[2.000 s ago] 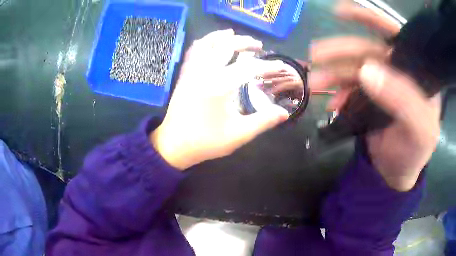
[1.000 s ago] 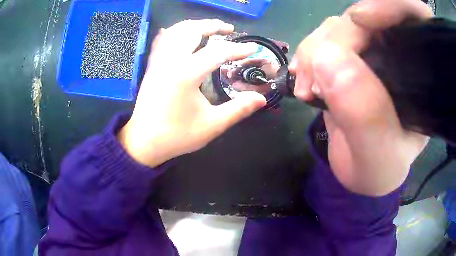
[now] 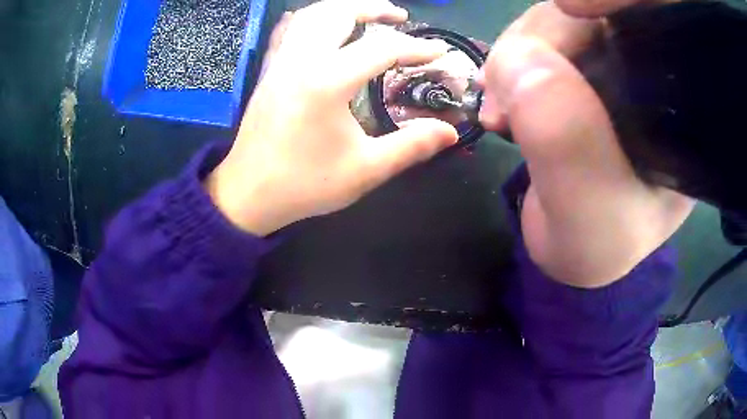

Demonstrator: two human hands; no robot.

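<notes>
The round unit (image 3: pixel 409 78) lies on the bench with its black rim and shiny face up, a dark ringed hub at its middle. My left hand (image 3: pixel 319 123) holds it from the left, thumb at the near rim and fingers over the far side. My right hand (image 3: pixel 557 114) is closed around the black electric screwdriver (image 3: pixel 680 98), which comes in from the right. The screwdriver's nose and thin bit point at the hub. My right fingers hide part of the nose, and my left hand covers the unit's left side.
A blue screw bin (image 3: pixel 172 103) filled with small grey screws stands at the back left on the dark green bench (image 3: pixel 377 237). A black cord (image 3: pixel 713 282) hangs at the right. Blue clothing (image 3: pixel 20 303) shows at the left edge.
Two seconds ago my right hand was blurred and away from the unit; since then the screwdriver has come to the hub. Over the last second the hands' hold looks the same; the view has shifted.
</notes>
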